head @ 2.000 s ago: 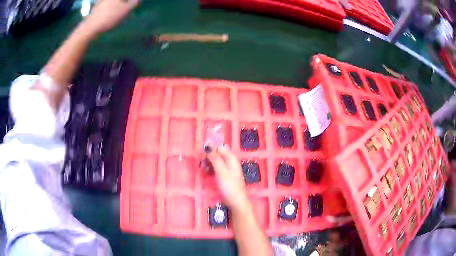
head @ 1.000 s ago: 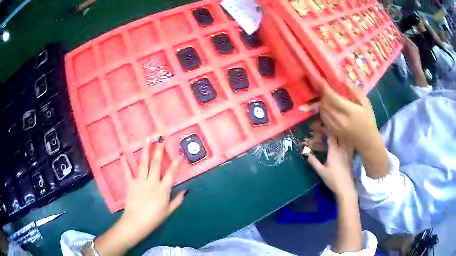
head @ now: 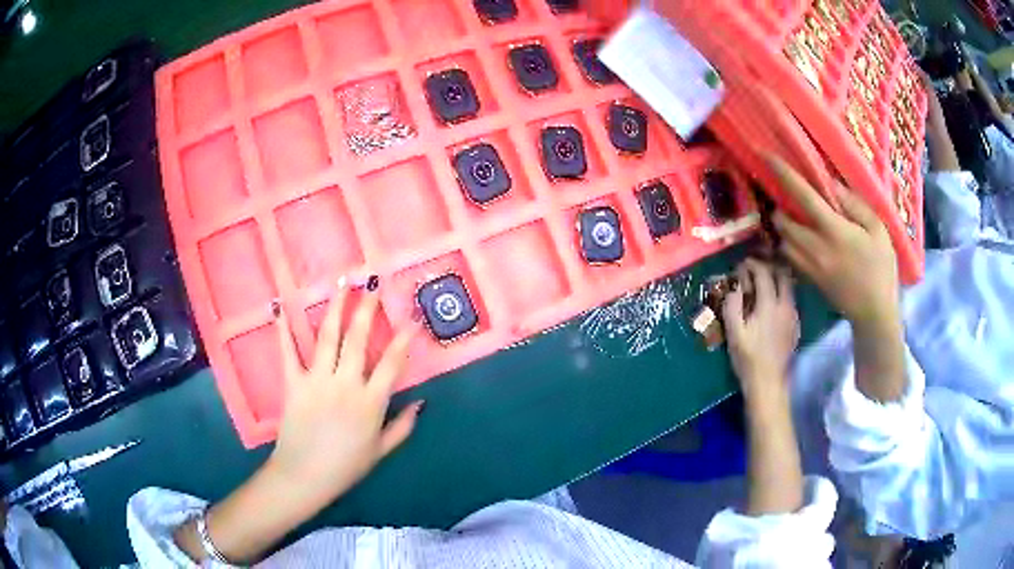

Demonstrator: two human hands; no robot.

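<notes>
A red tray (head: 358, 183) lies on the green bench, with black watch bodies (head: 447, 307) in its middle and right pockets and thin silver pins (head: 374, 115) in one pocket. My left hand (head: 339, 406) lies spread and empty on the tray's near left edge. My right hand (head: 763, 322) is at brownish-gold strap pieces (head: 712, 316) on the bench, beyond the tray's near edge. Its fingers bend over the pieces; whether they grip one is hidden. More loose silver pins (head: 639, 317) lie beside them.
A black tray (head: 167, 283) stands at left. At right, tilted red strap trays (head: 917, 250) with a paper label (head: 664, 71) rest over the tray's corner. Another person's hand (head: 843, 250) is at their near edge. A printed strip (head: 50, 486) lies at lower left.
My left hand has come down from the upper left onto the tray's near edge. My right hand has left the pin pocket for the strap pieces. The strap trays have shifted and tilt more steeply.
</notes>
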